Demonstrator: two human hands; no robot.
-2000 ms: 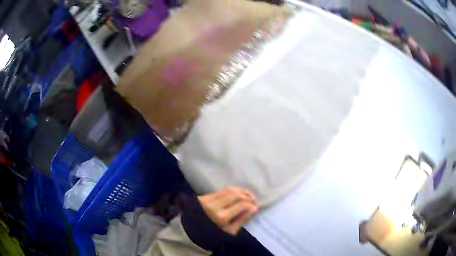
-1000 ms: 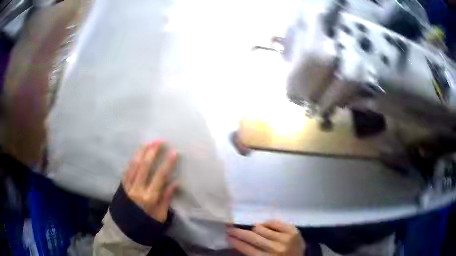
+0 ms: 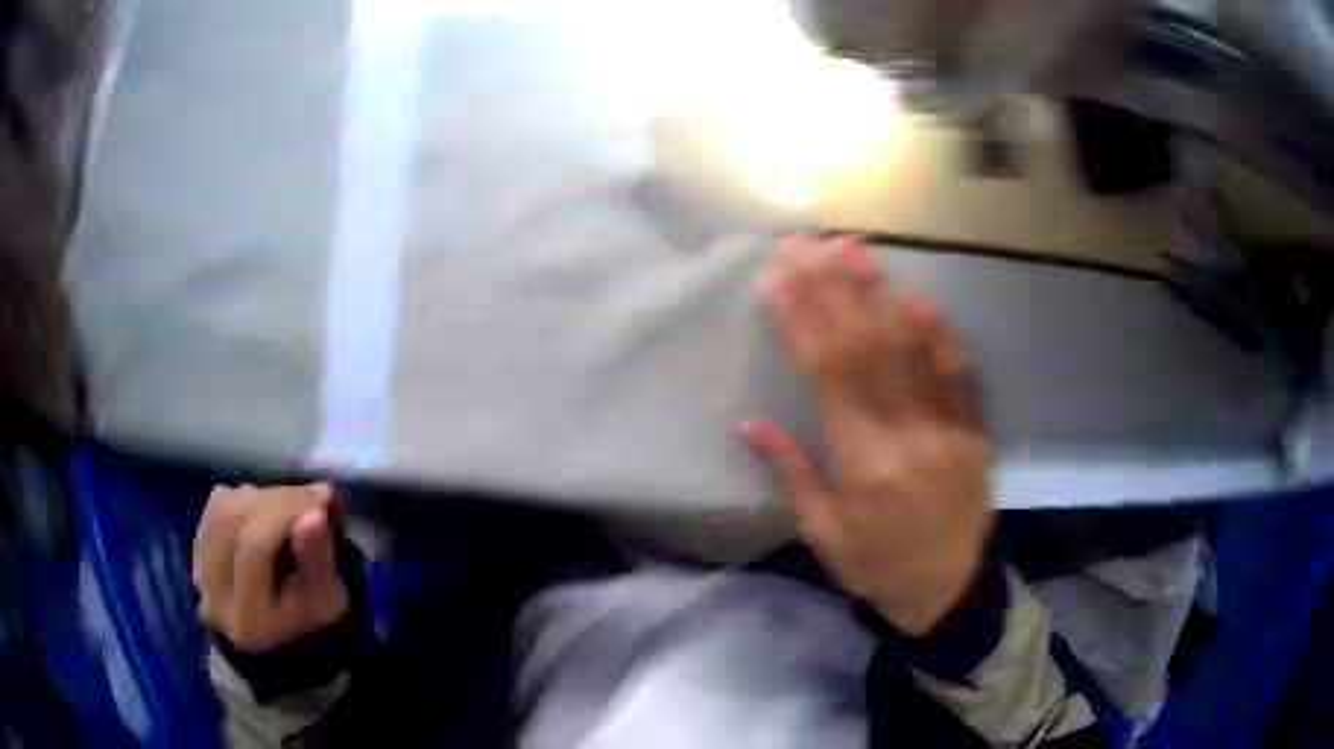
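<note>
A pale grey fabric panel (image 3: pixel 541 351) lies on the white table beside the machine bed, blurred and slightly wrinkled. Its near edge reaches the table's front edge. More pale grey cloth (image 3: pixel 212 249) lies to its left, with a straight white strip (image 3: pixel 366 249) between them. My right hand (image 3: pixel 885 424) lies flat on the panel's right part, fingers forward and thumb apart, just in front of the needle plate. My left hand (image 3: pixel 275 563) is curled at the table's front edge by the strip's near end; whether it pinches anything is not clear.
The tan bed cover (image 3: pixel 1075 220) lies under a bright lamp at the upper right, below the dark, blurred machine parts (image 3: pixel 995 51). Blue baskets (image 3: pixel 125 585) are below the table on both sides. Pale cloth (image 3: pixel 695 659) lies on my lap.
The view has shifted. The panel now reaches the machine bed. My right hand has moved up from the front edge onto it; my left hand has left the cloth's top for the front edge.
</note>
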